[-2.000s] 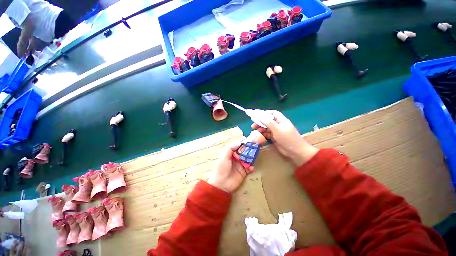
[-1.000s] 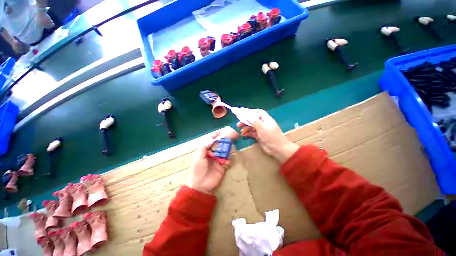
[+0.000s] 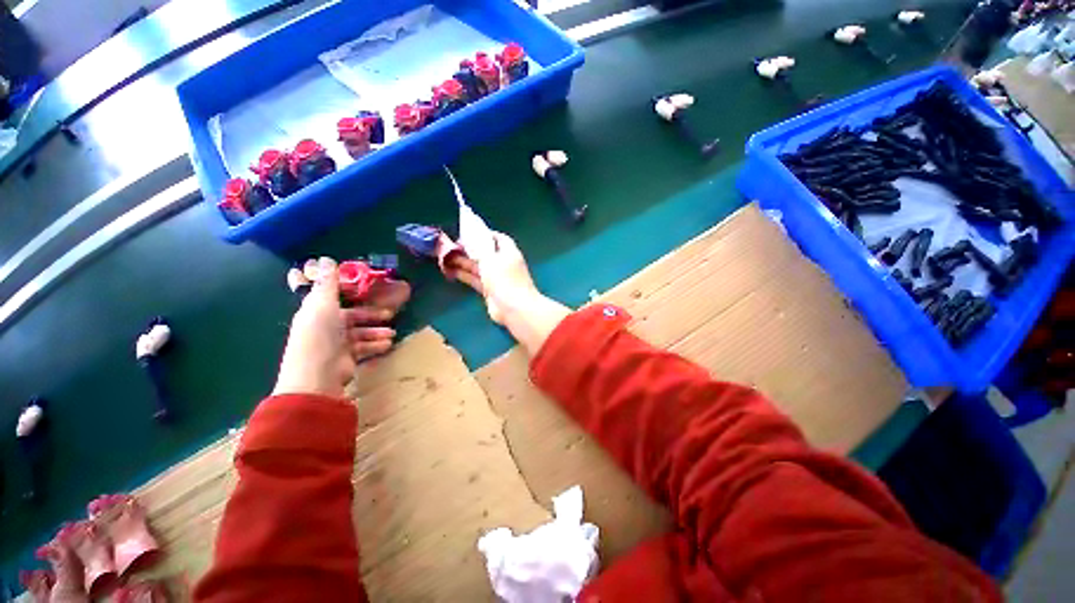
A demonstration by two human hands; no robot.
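My left hand (image 3: 321, 336) is over the belt with a figurine body (image 3: 360, 279) between thumb and fingers, its red ruffled top facing up and a bit of blue behind it. The cream end of a leg piece (image 3: 297, 279) shows beside my left fingertips. My right hand (image 3: 507, 280) holds the white glue bottle (image 3: 474, 233), its thin nozzle pointing up and away. My right fingers also touch the pink cone of a second body with a dark-blue accessory (image 3: 421, 240); whether they grip it is unclear.
A blue tray (image 3: 401, 161) with red-topped pieces stands across the green belt. Leg pieces (image 3: 551, 166) lie spaced along the belt. A blue tray (image 3: 866, 316) of black parts is right, above a deep crate. Pink bodies (image 3: 127, 532) and a crumpled white tissue (image 3: 542, 556) lie on the cardboard (image 3: 696, 342).
My left hand has moved out over the belt, turning the body red top up. The bottle's nozzle has swung up from the second body, and my right fingers now reach its cone. The view has shifted right.
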